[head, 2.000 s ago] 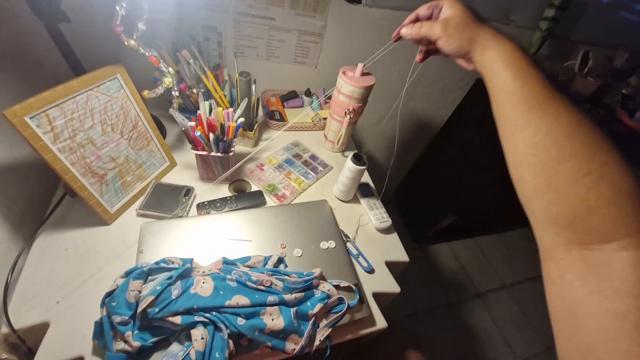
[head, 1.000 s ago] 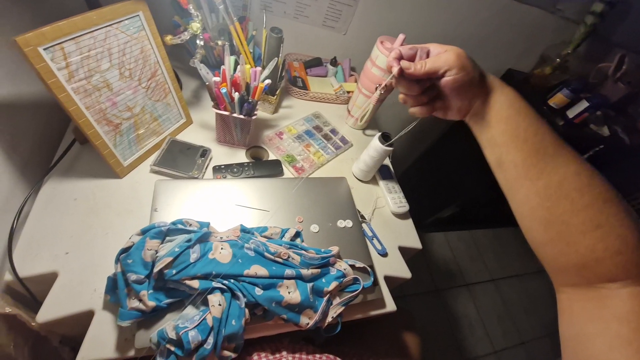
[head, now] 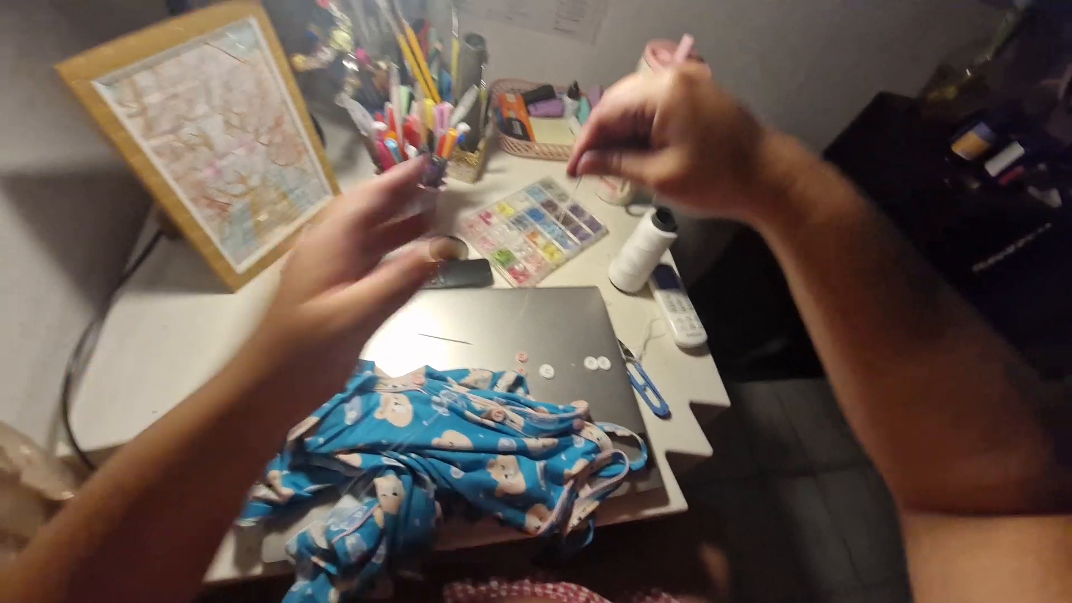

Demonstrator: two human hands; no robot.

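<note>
My right hand (head: 662, 134), fingertips pinched, is raised over the back right of the desk with a bit of white thread showing below the fingers. My left hand (head: 368, 243), blurred, hovers above the laptop's back left corner with fingers apart. A spool of white thread (head: 638, 255) stands below my right hand. On the closed silver laptop (head: 536, 318) lie a needle (head: 445, 338), several small buttons (head: 547, 371) and a blue garment with bear print (head: 469, 435). Blue-handled thread snips (head: 645, 387) lie at the laptop's right edge.
A bead box (head: 536, 230), a black remote (head: 461, 274) and a white remote (head: 678, 306) lie behind and beside the laptop. Farther back are a gold picture frame (head: 226, 151), cups of pens (head: 419, 126), a pink basket (head: 536, 151) and a pink tumbler (head: 662, 52).
My left hand has come into view from the left. My right hand has come down from high above the tumbler, where it held long strands of thread.
</note>
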